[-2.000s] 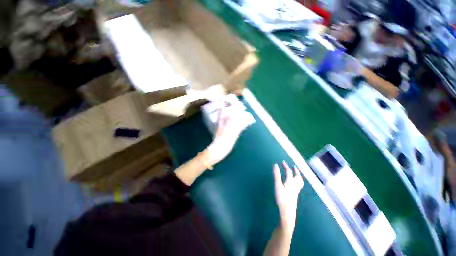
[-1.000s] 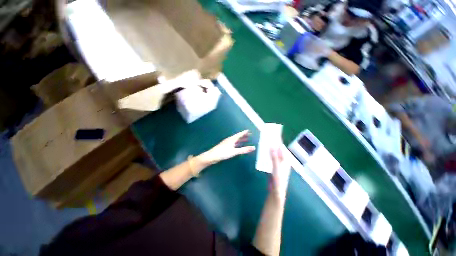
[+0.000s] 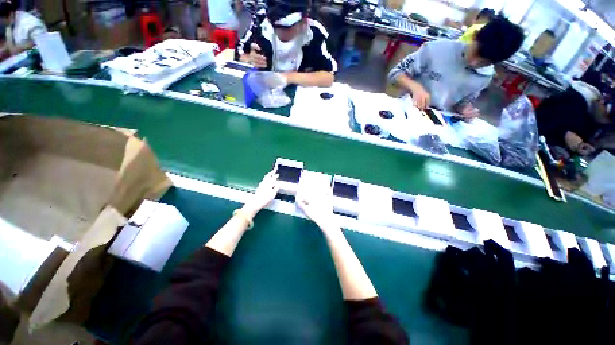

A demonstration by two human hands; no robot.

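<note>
An open white box with a dark insert [image 3: 290, 173] stands at the left end of the row on the rail. My left hand [image 3: 264, 191] holds its left side. My right hand [image 3: 315, 207] is on the white lid [image 3: 315, 186] just right of the dark opening; its fingertips touch the lid's near part. The row of open boxes [image 3: 404, 207] with dark squares and white lids runs to the right along the rail. A stack of closed white boxes [image 3: 156, 236] sits on the green bench, left of my hands.
An open brown carton [image 3: 64, 158] with torn flaps is at the left. A black soft heap [image 3: 502, 296] lies on the bench at right. A green belt [image 3: 236, 138] runs beyond the rail. Several people sit across it, with white sheets, round black parts and plastic bags.
The view has swung right and up. The white box that my right hand held over the bench is now gone from there; both hands are at an open box at the row's left end.
</note>
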